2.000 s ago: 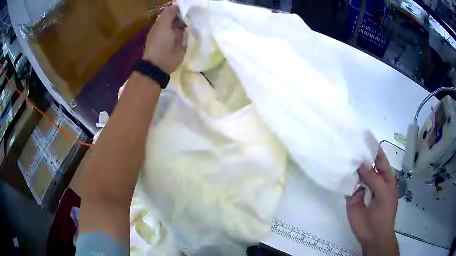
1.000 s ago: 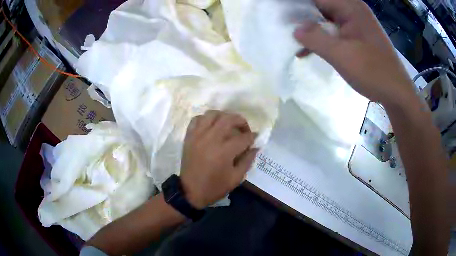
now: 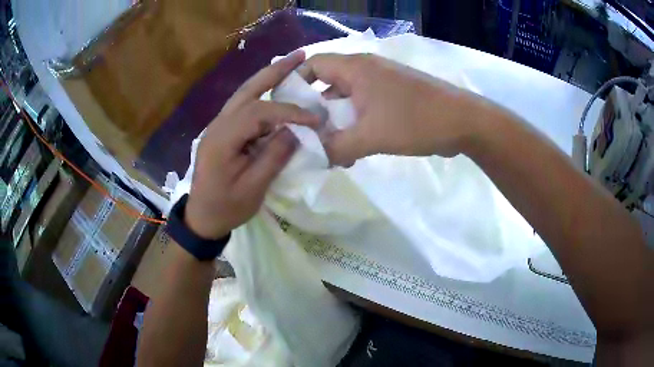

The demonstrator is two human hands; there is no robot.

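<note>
A pale cream garment piece [image 3: 437, 208] lies over the white table and hangs down over its front edge at the left. My left hand [image 3: 240, 154], with a dark band on the wrist, grips a bunched edge of the cloth near the far left of the table. My right hand [image 3: 366, 107] reaches across from the right and pinches the same bunched edge, close beside my left fingers. The fingers cover part of the edge, so its exact fold cannot be seen.
A printed ruler [image 3: 430, 290] runs along the table's front edge. The sewing machine [image 3: 617, 143] stands at the right, partly behind my right arm. Brown cartons [image 3: 100, 240], an orange cord [image 3: 79, 170] and a dark red container [image 3: 122, 326] are at the left. More cream cloth [image 3: 237, 333] lies below the table.
My left hand has moved up from the cloth at the front edge. My right hand has come left to meet it, and both now hold the bunched edge. The view has shifted.
</note>
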